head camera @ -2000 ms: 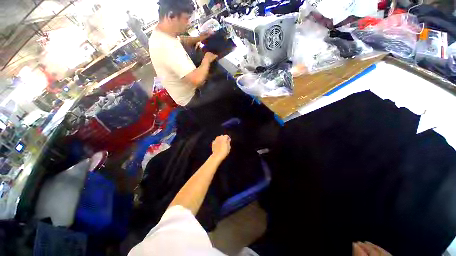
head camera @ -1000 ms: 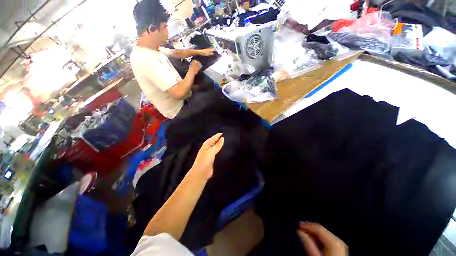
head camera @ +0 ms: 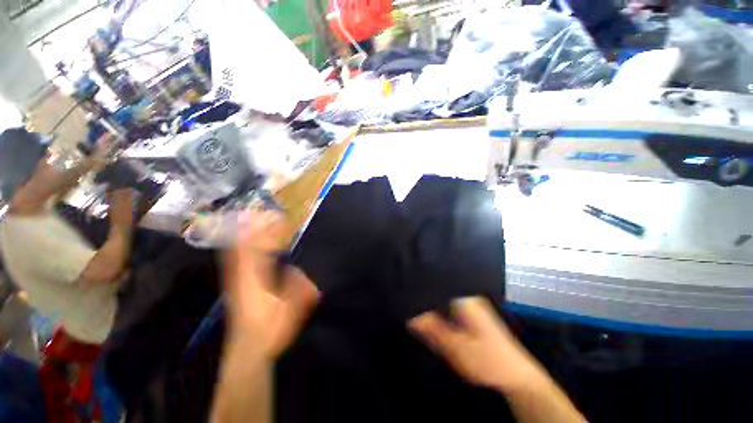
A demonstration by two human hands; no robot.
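Black fabric panels [head camera: 363,240] lie on the white table left of the sewing machine and hang down over its front edge. My left hand [head camera: 268,289] is raised over the left part of the cloth, blurred, with fingers apart and nothing visible in it. My right hand [head camera: 471,339] is over the front of the cloth, blurred; I cannot tell whether its fingertips pinch the fabric. The white machine head [head camera: 619,136] with a blue stripe stands at the right. Its needle area [head camera: 516,173] is at the head's left end, beside the cloth.
A slim dark pen or snips [head camera: 613,220] lies on the machine bed. Another worker [head camera: 58,248] stands at the left. A grey vented housing [head camera: 215,159] and clear plastic bags [head camera: 537,45] are behind. A brown wooden strip [head camera: 310,186] borders the table's left side.
The view has swung right, bringing the machine into sight. My left hand has opened and come up near the table; my right hand has come further into view over the cloth.
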